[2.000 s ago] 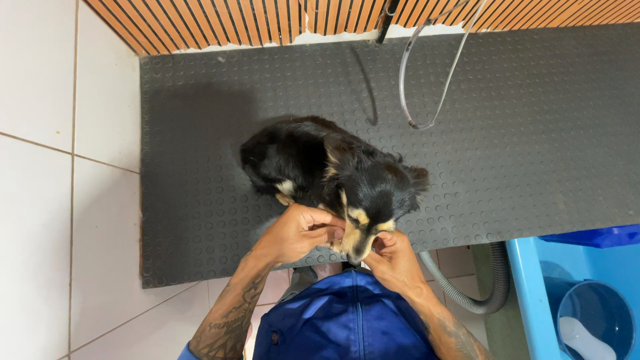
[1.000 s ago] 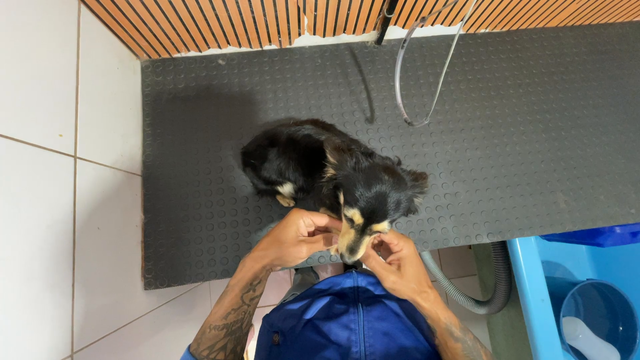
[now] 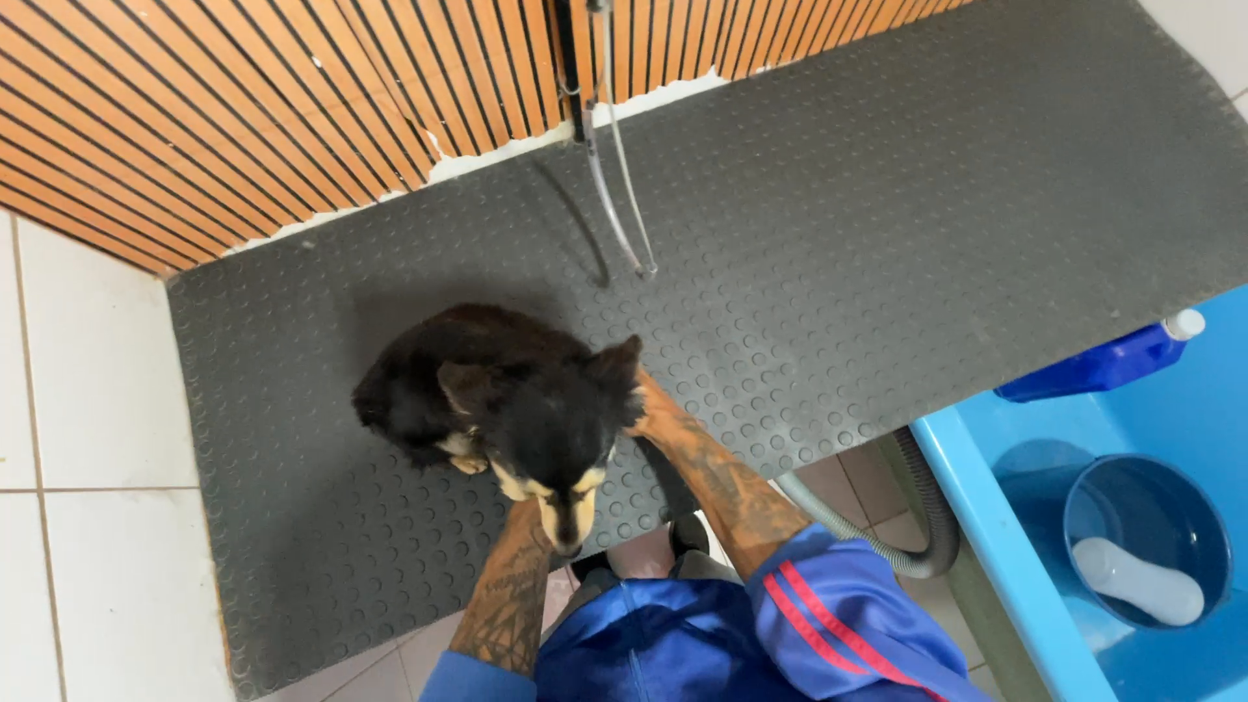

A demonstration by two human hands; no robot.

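A small black and tan dog [image 3: 497, 390] sits on a black studded rubber mat [image 3: 829, 244], its head bent down towards me. My left hand [image 3: 531, 517] reaches under its muzzle; the dog's head hides the fingers. At the right side of its head and neck is my right hand [image 3: 639, 409], mostly covered by the ear and fur. What the fingers of either hand do cannot be seen.
A clear looped tube [image 3: 619, 195] hangs over the mat from the slatted wood wall [image 3: 439, 68]. Right of me, a blue tub [image 3: 1014, 546] holds a round blue bucket [image 3: 1146, 478], a white bottle [image 3: 1136, 582] and a blue bottle [image 3: 1102, 366]. A grey corrugated hose [image 3: 936, 546] runs beside it.
My hands have left the dog's muzzle, where both were visible; one is now beneath the head, the other beside its neck. The view has turned and come closer.
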